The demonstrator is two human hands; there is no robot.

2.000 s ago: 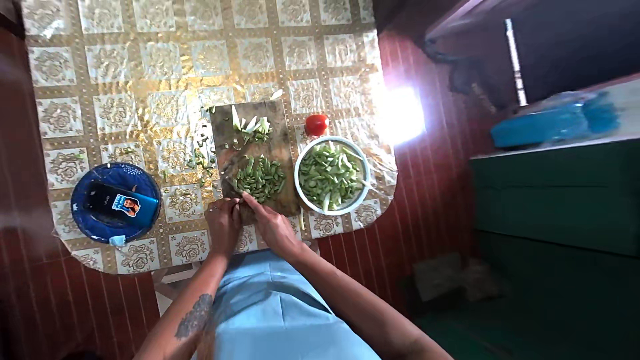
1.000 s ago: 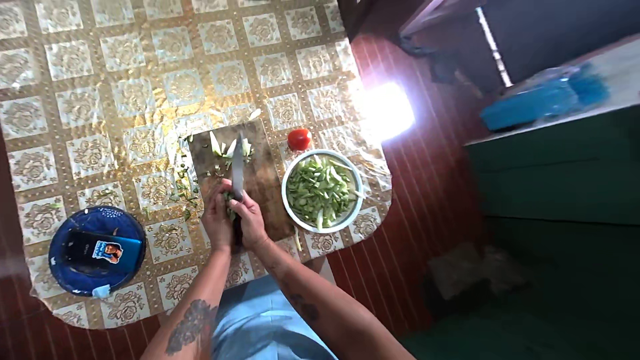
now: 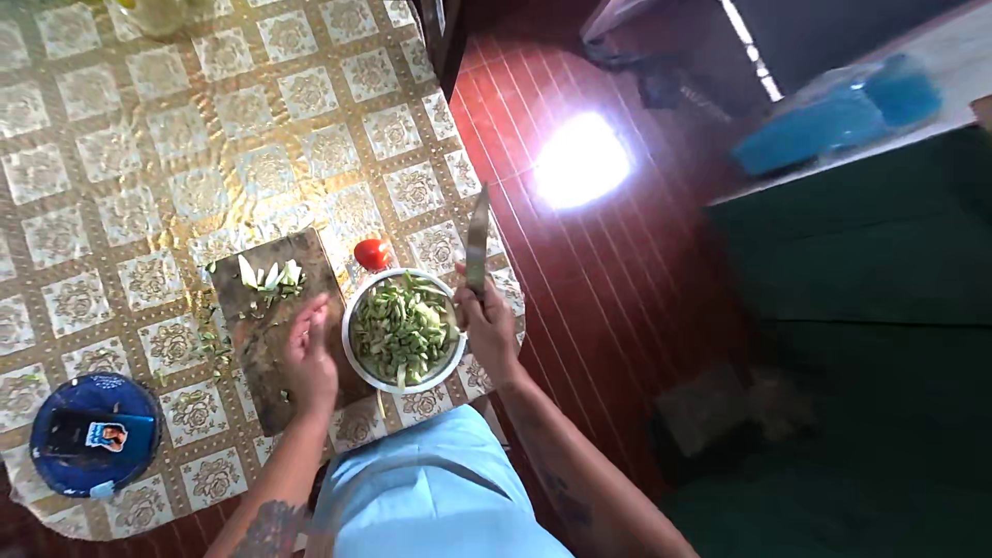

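Note:
My right hand (image 3: 487, 318) grips a kitchen knife (image 3: 477, 240) by its handle, blade pointing away from me, at the right side of a white-rimmed bowl (image 3: 348, 353). Chopped green vegetable pieces (image 3: 404, 329) fill the bowl. Over the right part of a worn wooden cutting board (image 3: 260, 364) is my left hand (image 3: 311, 349), holding nothing, its fingers somewhat spread. Pale and green vegetable pieces (image 3: 271, 275) lie near the board's far end. A red tomato (image 3: 373, 254) rests just beyond the bowl.
A patterned plastic tablecloth (image 3: 186, 418) covers the table, with green scraps left of the board. At the near left, a phone (image 3: 128, 435) lies on a round blue lid or container (image 3: 93, 484). A blue plastic-wrapped thing (image 3: 837, 124) sits on a green cabinet (image 3: 868, 232) to the right.
My hands have parted: the right has moved with the knife to the bowl's far right side, while the left remains over the board. The pile on the board's near part, seen earliest, no longer shows there.

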